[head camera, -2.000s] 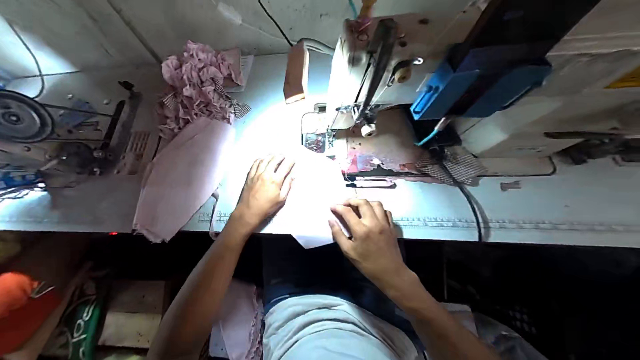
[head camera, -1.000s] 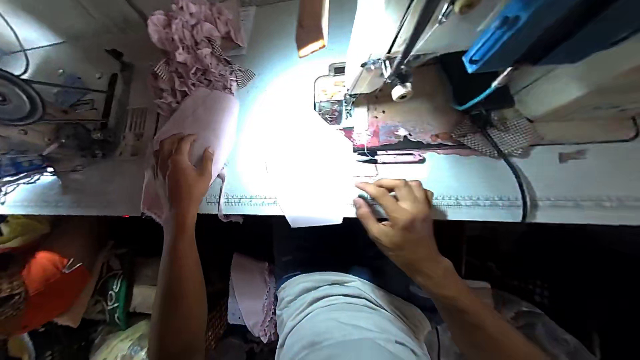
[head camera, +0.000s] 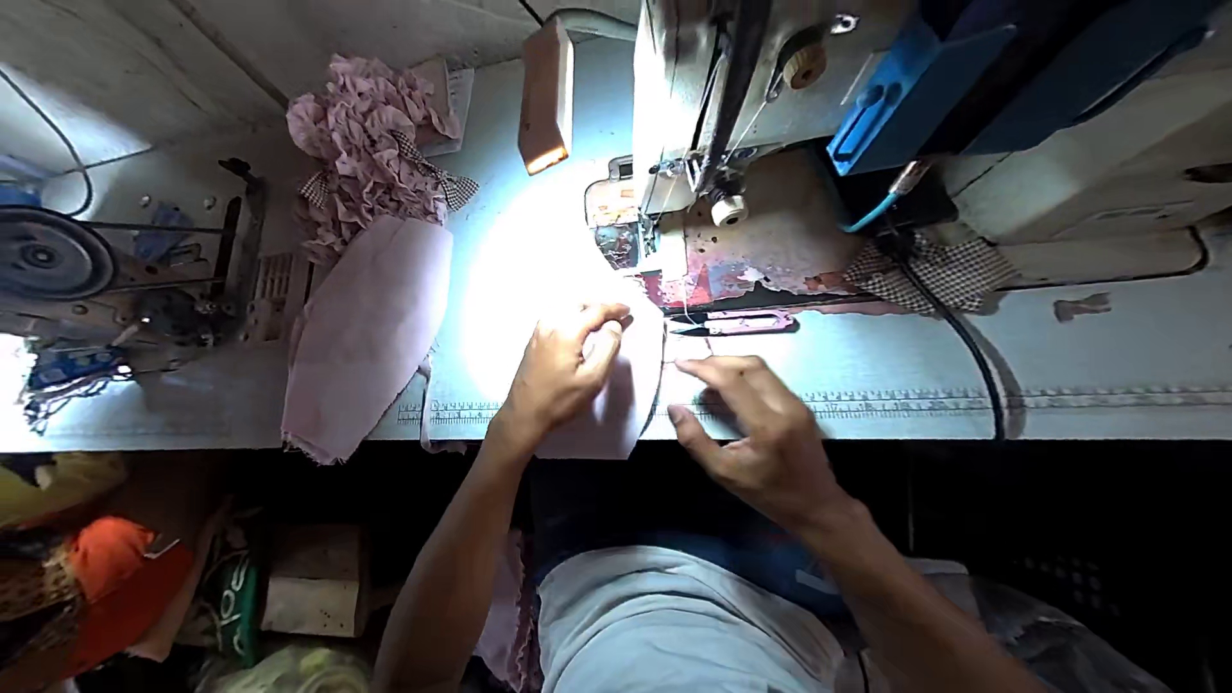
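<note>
Below the needle area of a sewing machine (head camera: 674, 125), a pale fabric piece (head camera: 616, 404) lies on the table, brightly lit. My left hand (head camera: 570, 361) rests over it with thumb and forefinger close together; whether they pinch anything is unclear. My right hand (head camera: 751, 414) is just right of the fabric, fingers apart, holding nothing visible. Pink-handled thread snips (head camera: 736, 322) lie above my right hand. A flat pink fabric piece (head camera: 371, 327) is at the left, beside a heap of ruffled pink fabric (head camera: 371, 144).
A second machine with a pulley wheel (head camera: 43, 252) stands at far left. A tan block (head camera: 546, 96) lies behind the fabric. A black cable (head camera: 962, 337) crosses the table at right, by a checked cloth (head camera: 938, 274). A printed ruler (head camera: 866, 404) runs along the front edge.
My left hand has moved right, from the flat pink fabric onto the pale piece. My right hand's fingers have spread apart and stand off the pale piece's edge.
</note>
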